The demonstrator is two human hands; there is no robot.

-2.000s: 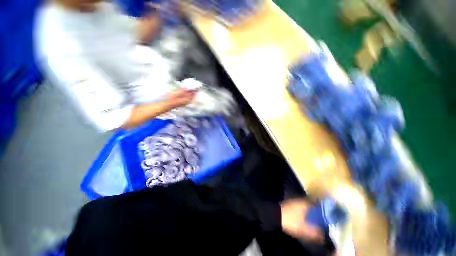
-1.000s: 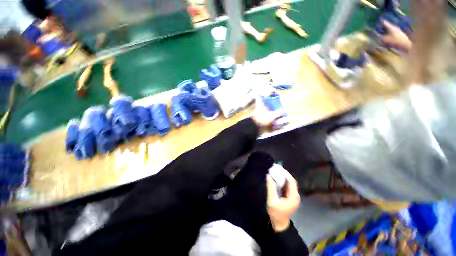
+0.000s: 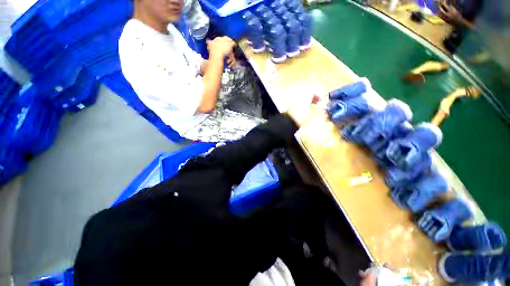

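Observation:
Small denim-blue shoe-like pieces (image 3: 411, 148) stand and lie in a long uneven row along the bench's belt side. My left hand (image 3: 305, 113) is stretched out over the bench beside the far end of that row, just short of the endmost blue piece (image 3: 348, 92). It looks empty and open, though its fingers are washed out by glare. My right hand (image 3: 368, 276) is cut off by the bottom edge. It is closed around a small white bottle (image 3: 387, 276) with a greenish tip, partly out of frame. A small yellowish-white tube (image 3: 360, 179) lies on the bench.
A person in a white top (image 3: 168, 78) sits at the left along the bench (image 3: 291, 75). More blue pieces (image 3: 279, 33) stand at its far end. Blue bins (image 3: 254, 187) are beside my body, with more stacked at far left. Tan curved parts (image 3: 447, 106) lie on the green belt (image 3: 358, 42).
The view has swung left from the right-hand neighbour to the left-hand one. My left hand held a blue piece and now shows none. My right hand still holds the white bottle.

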